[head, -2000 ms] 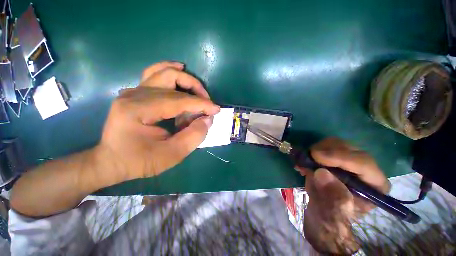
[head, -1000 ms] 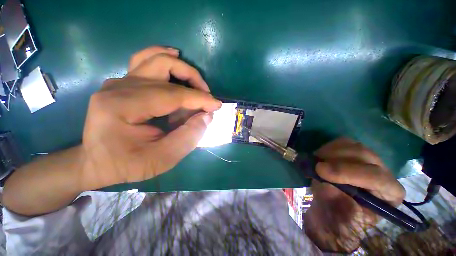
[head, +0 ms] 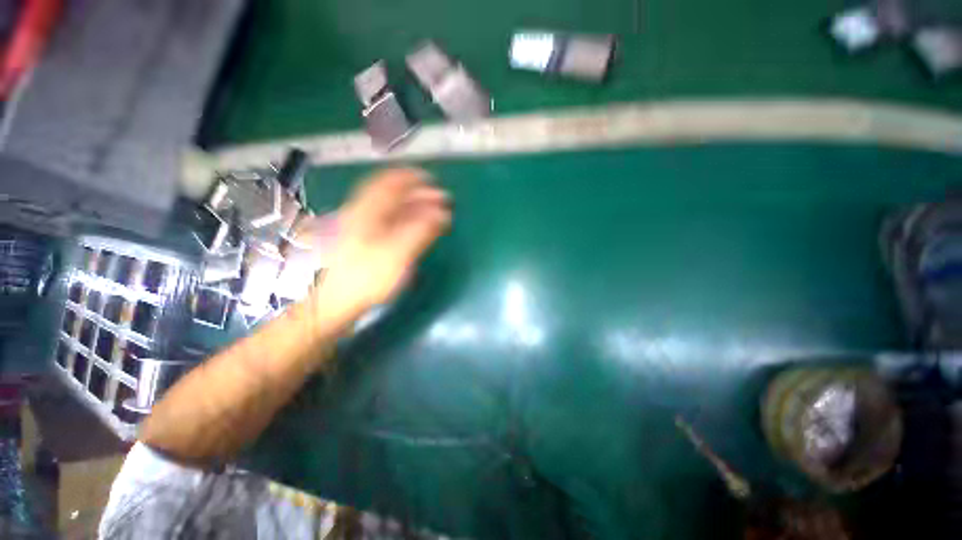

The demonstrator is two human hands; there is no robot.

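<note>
My left hand (head: 390, 237) is stretched out over the bench, right of a loose heap of LCD modules (head: 264, 269). It is blurred, its fingers look curled, and I cannot tell if it holds anything. My right hand (head: 796, 519) is a blurred patch cut off by the bottom edge. The metal barrel of the soldering iron (head: 715, 458) sticks out from it, tip pointing up and left; the handle is not clearly seen. A phone unit (head: 580, 57) lies beyond the pale strip, with further two-part pieces (head: 448, 82) left of it.
The round tip-cleaning pot (head: 781, 422) stands right of the iron. A pale strip (head: 654, 124) crosses the green bench. A tray with dark compartments (head: 111, 316) is at the left, below a grey box shape (head: 106, 116). More blurred pieces lie top right. Dark cloth-like shape at the right edge.
The view has shifted forward and left. My left hand has let go of the LCD and moved forward; the worked phone unit is gone from the front. The iron is away from it, lower in view.
</note>
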